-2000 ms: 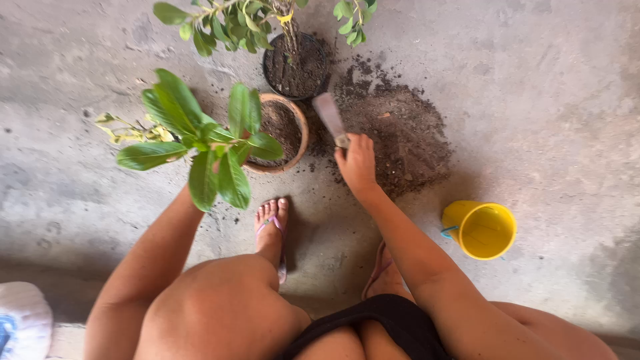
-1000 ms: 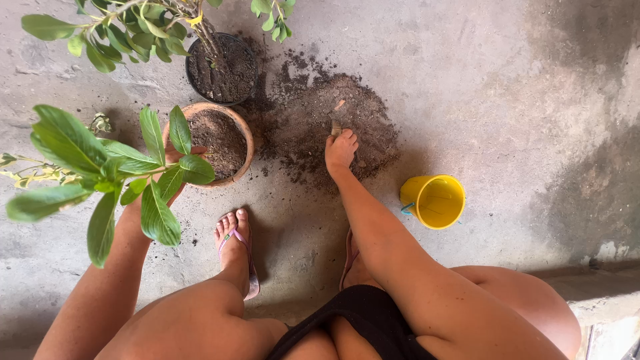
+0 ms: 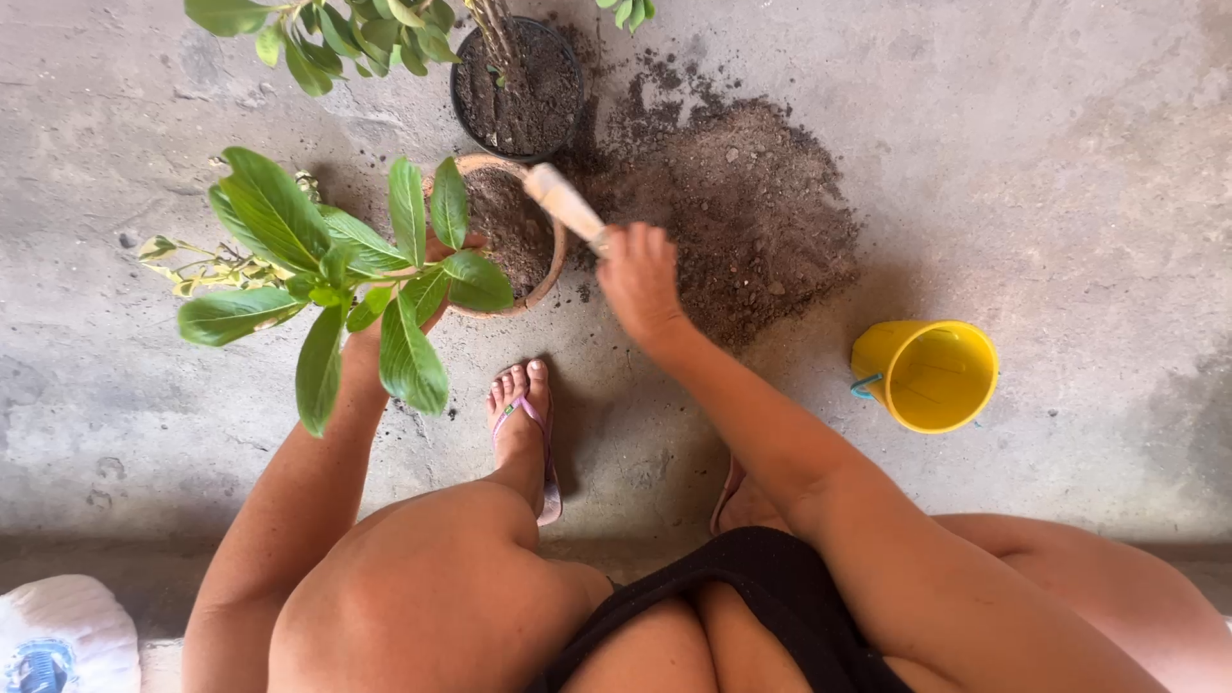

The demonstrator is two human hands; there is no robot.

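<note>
My right hand (image 3: pixel 640 279) grips a small hand trowel (image 3: pixel 568 204), blurred, its blade over the right rim of a terracotta pot (image 3: pixel 558 260) partly filled with soil (image 3: pixel 510 226). My left hand (image 3: pixel 443 260) is at the left side of that pot, mostly hidden behind the broad green leaves of a plant (image 3: pixel 337 269); its fingers seem to be around the stem, though the hold is not plain. A heap of loose brown soil (image 3: pixel 760 212) lies on the concrete floor, right of the pot.
A black plastic pot (image 3: pixel 520 91) with a woody-stemmed plant stands just beyond the terracotta one. A yellow bucket (image 3: pixel 938 375) with a blue handle stands at the right. Wilted stems (image 3: pixel 217 268) show at the left. A white bag (image 3: pixel 67 635) lies at the lower left.
The trowel in my right hand has moved from the soil heap, where it was one second ago, left to the terracotta pot. My left hand stays by the pot.
</note>
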